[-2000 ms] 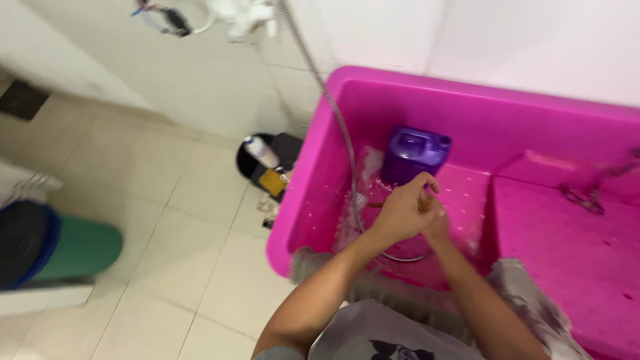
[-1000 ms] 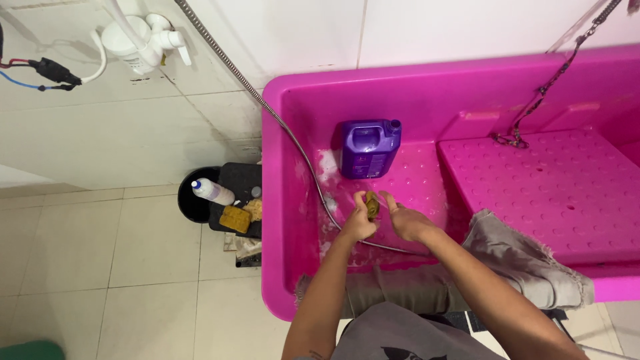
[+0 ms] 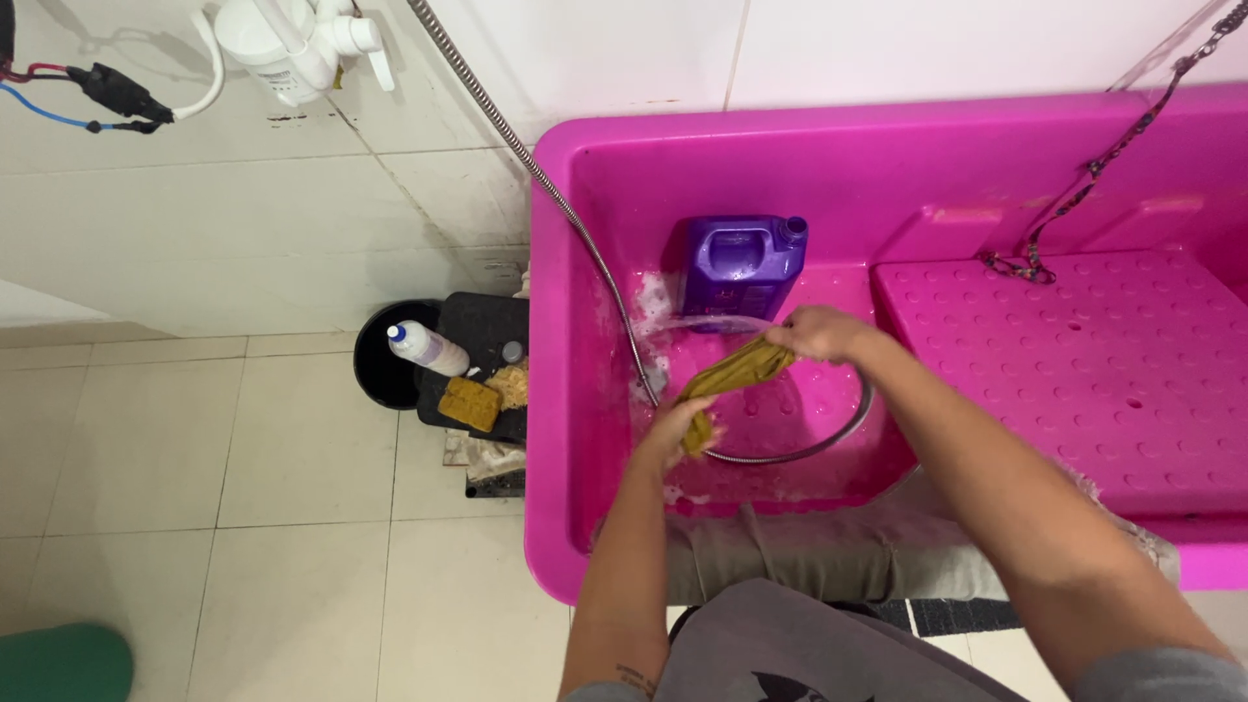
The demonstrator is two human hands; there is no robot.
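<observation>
A wet mustard-yellow cloth (image 3: 738, 370) is stretched between my two hands over the left basin of a pink plastic tub (image 3: 780, 132). My left hand (image 3: 673, 429) grips its lower left end, and my right hand (image 3: 821, 334) grips the upper right end. Just behind the cloth stands a purple plastic jug (image 3: 743, 268) with its mouth uncapped. A metal shower hose (image 3: 590, 239) drops over the tub's left side and curves on the basin floor beneath the cloth. Suds lie on the floor left of the jug.
A raised pink step (image 3: 1082, 370) fills the tub's right part, with a patterned leash (image 3: 1097, 166) hanging above. A grey cloth (image 3: 809, 556) drapes over the front rim. Left of the tub are a black bucket (image 3: 375, 361), a white bottle (image 3: 429, 349) and a yellow sponge (image 3: 470, 404).
My hands were close together around the bunched yellow cloth; they are now apart, with the cloth drawn out lengthwise between them. My right hand has moved up and right.
</observation>
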